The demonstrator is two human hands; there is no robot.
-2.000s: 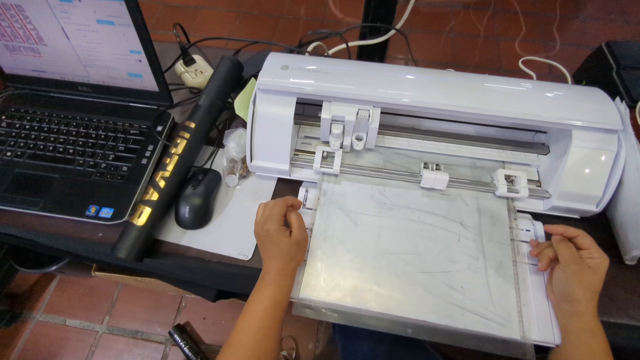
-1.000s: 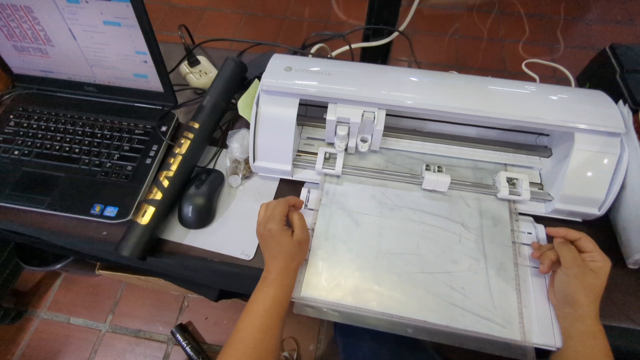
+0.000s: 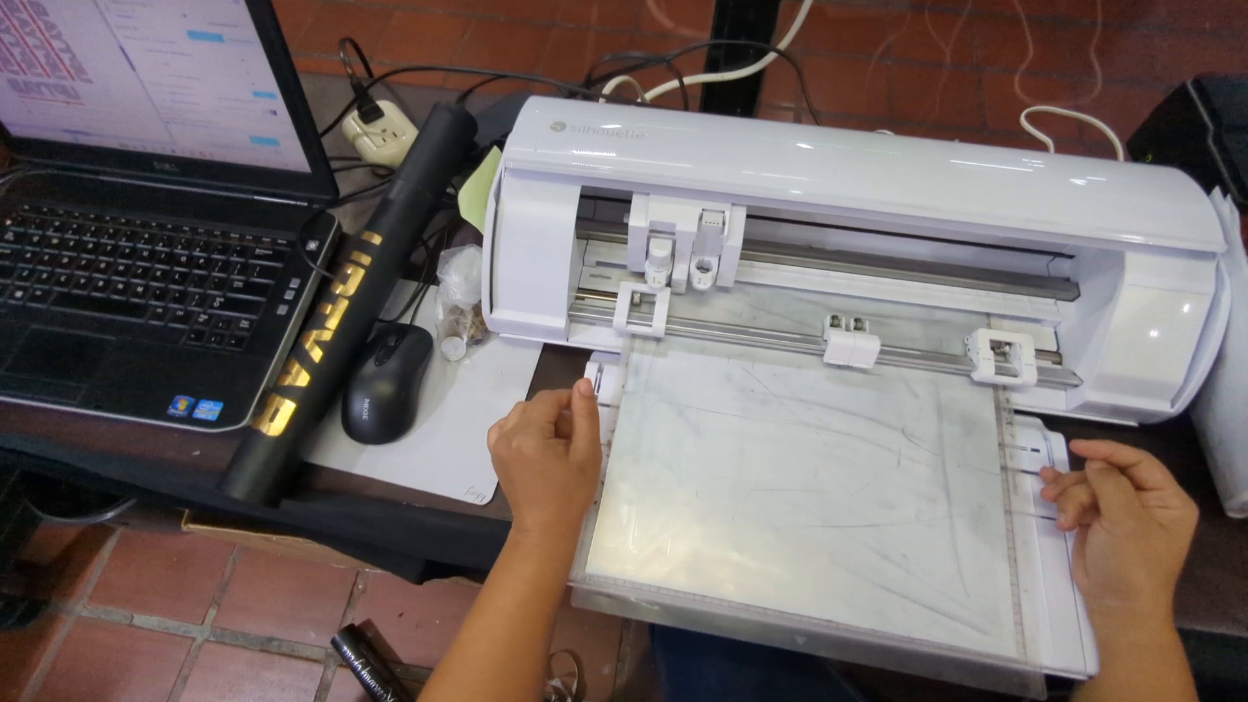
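Note:
A white Silhouette cutting machine (image 3: 829,175) stands on the dark table. Its tool carriage (image 3: 687,239) is toward the left, above a metal bar with white rollers (image 3: 851,341). A translucent, scratched cutting mat (image 3: 799,487) lies under the bar and extends toward me over a white support tray (image 3: 1058,575). My left hand (image 3: 548,458), fingers curled, is beside the mat's left edge. At the tray's right edge is my right hand (image 3: 1121,517), its fingers loosely bent. Neither hand shows a held object; whether the fingertips touch the tray is unclear.
Left are an open laptop (image 3: 146,292), a black tube with gold lettering (image 3: 341,312), a black mouse (image 3: 386,383) on a pale mat (image 3: 458,419), and a small plastic bag (image 3: 460,297). A power strip (image 3: 382,135) and cables lie behind. Another dark tube (image 3: 366,663) is low near my left forearm.

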